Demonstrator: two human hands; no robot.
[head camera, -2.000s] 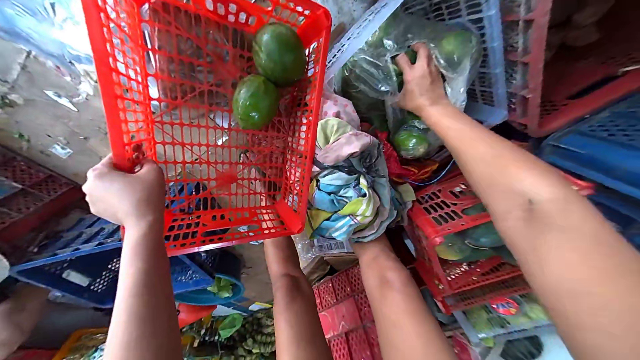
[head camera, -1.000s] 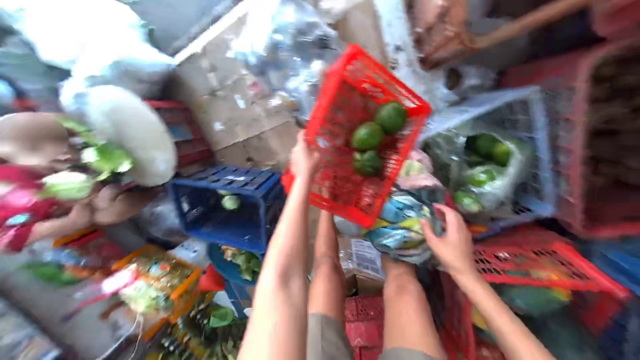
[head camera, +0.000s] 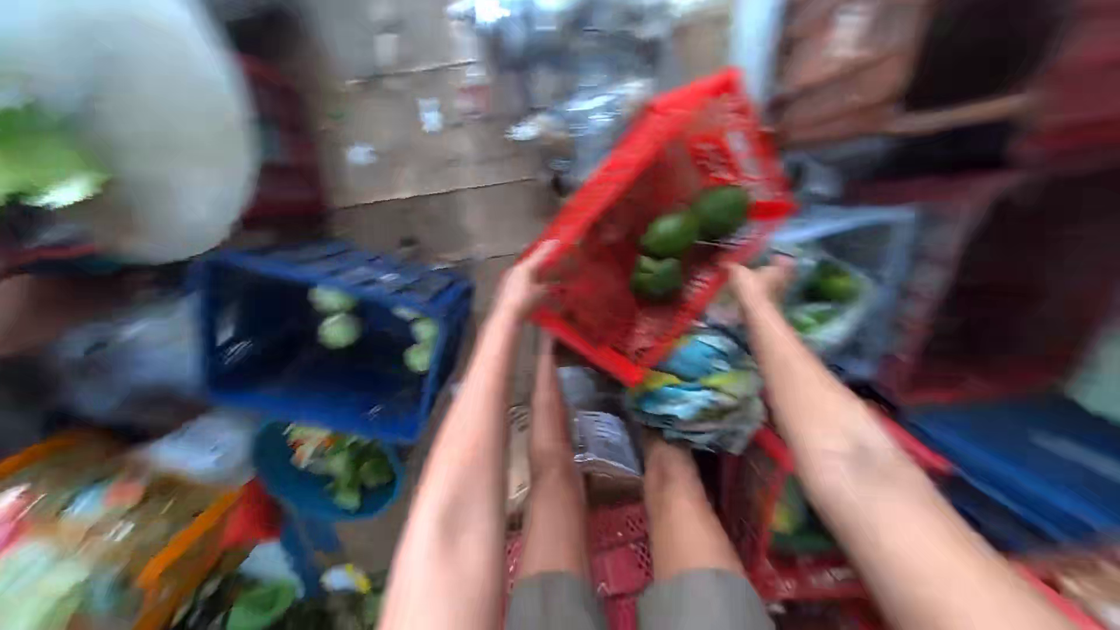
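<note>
A red plastic crate (head camera: 604, 197) is held tilted in the air above my knees, with three green fruits (head camera: 719, 213) lying inside it. My left hand (head camera: 525, 278) grips the crate's left rim. At the crate's right side is my right hand (head camera: 763, 278), blurred, its fingers apparently on the rim, though the exact hold is unclear. A bundle of patterned cloth (head camera: 700, 385) rests at my knee, just below the crate. Behind my right hand, a pale blue-grey crate (head camera: 875, 289) holds a clear plastic bag with green produce (head camera: 827, 289).
A blue crate (head camera: 297, 394) with several pale green round vegetables stands left, above a teal basin (head camera: 328, 507) of leafy scraps. A large white round object (head camera: 184, 131) fills the upper left. An orange crate (head camera: 188, 538) stands lower left; red and blue crates (head camera: 1015, 464) crowd the right.
My right hand has gone from the plastic bag, past the cloth, to the crate's right side. The red crate now holds three fruits instead of two. More pale vegetables show in the blue crate.
</note>
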